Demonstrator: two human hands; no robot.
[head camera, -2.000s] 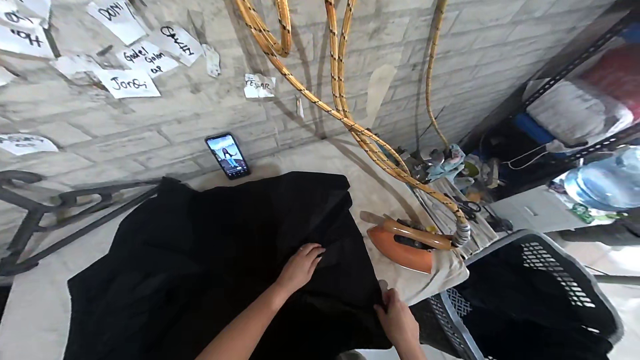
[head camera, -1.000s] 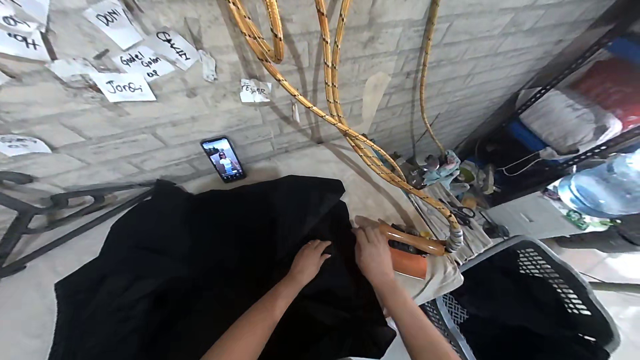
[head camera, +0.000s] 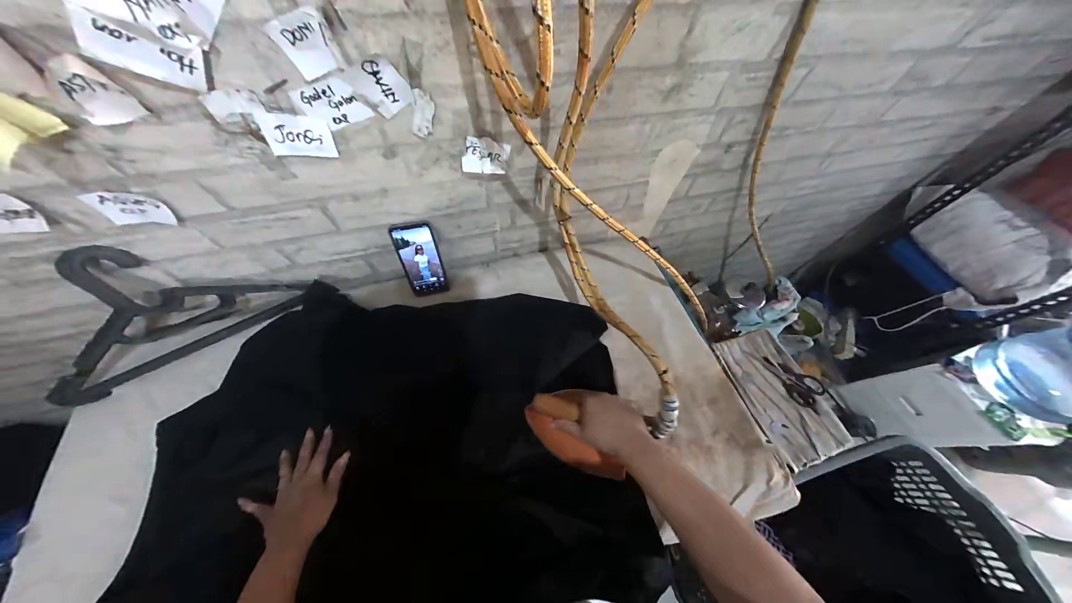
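Observation:
A black cloth garment (head camera: 435, 377) lies spread over the pale cloth-covered ironing surface. My left hand (head camera: 303, 490) rests flat on its left part, fingers apart. My right hand (head camera: 605, 425) grips the wooden handle of an orange electric iron (head camera: 563, 440), which is on the right part of the garment. A yellow and black braided cord (head camera: 615, 322) runs from the iron's rear up the wall. The underside of the iron is hidden.
A dark plastic hanger (head camera: 126, 322) lies at the left. A lit phone (head camera: 420, 258) leans against the brick wall. Scissors (head camera: 800, 383) lie on a side surface at the right, near a grey plastic basket (head camera: 946, 477) holding dark cloth. Paper notes with writing are on the wall.
My right hand has gone from the garment's right edge to the iron, which has moved from beside the garment onto it. My left hand has shifted left across the cloth.

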